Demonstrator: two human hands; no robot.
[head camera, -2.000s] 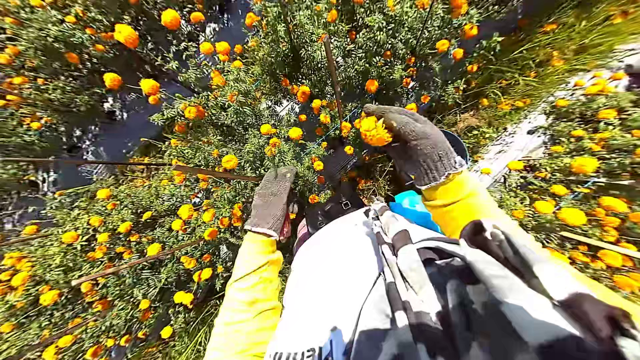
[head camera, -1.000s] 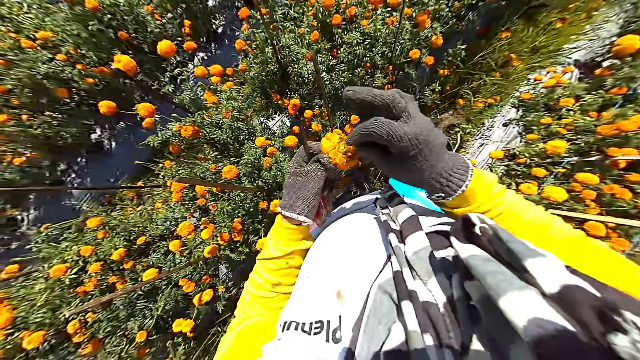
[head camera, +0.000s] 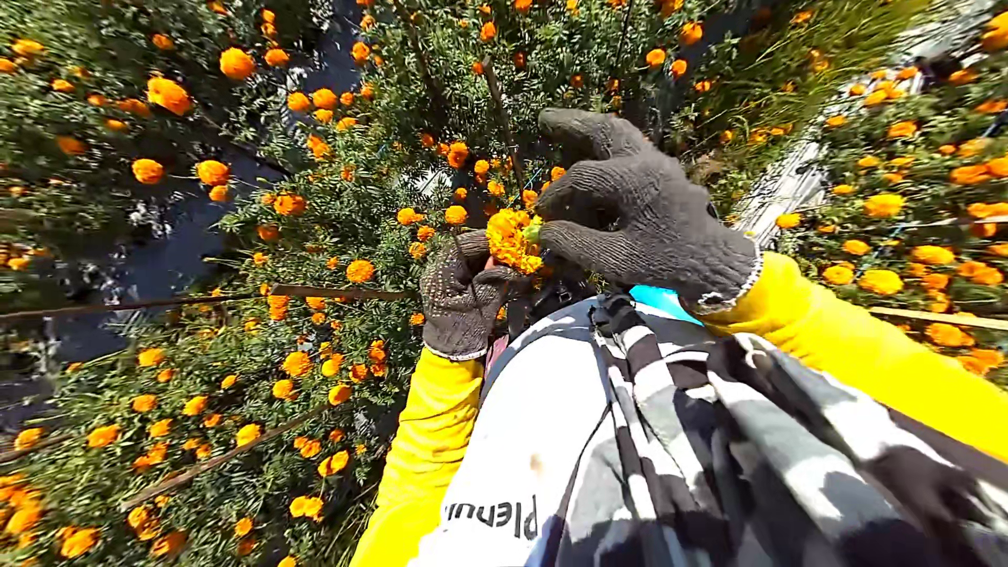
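Note:
An orange marigold flower head (head camera: 513, 240) lies between my two gloved hands, its green base turned to the right. My left hand (head camera: 465, 293), in a dark dotted work glove, has its fingers curled against the bloom's left side. On the right, my right hand (head camera: 642, 209), in a grey knit glove, is curved with thumb and forefinger at the green base. Its upper fingers are spread. Whether one hand or both bear the flower's weight is hard to tell. Marigold plants (head camera: 378, 173) stand close around both hands.
Thin wooden stakes (head camera: 342, 293) cross the plants at the left, and another stake (head camera: 504, 118) rises beyond the hands. Light plastic sheeting (head camera: 787, 177) runs along the bed at the right. More marigold blooms (head camera: 882, 281) stand beyond it.
My left hand has come up and right to the flower. The marigold, at my right hand two seconds ago, is now between both hands. The right hand's fingers have spread.

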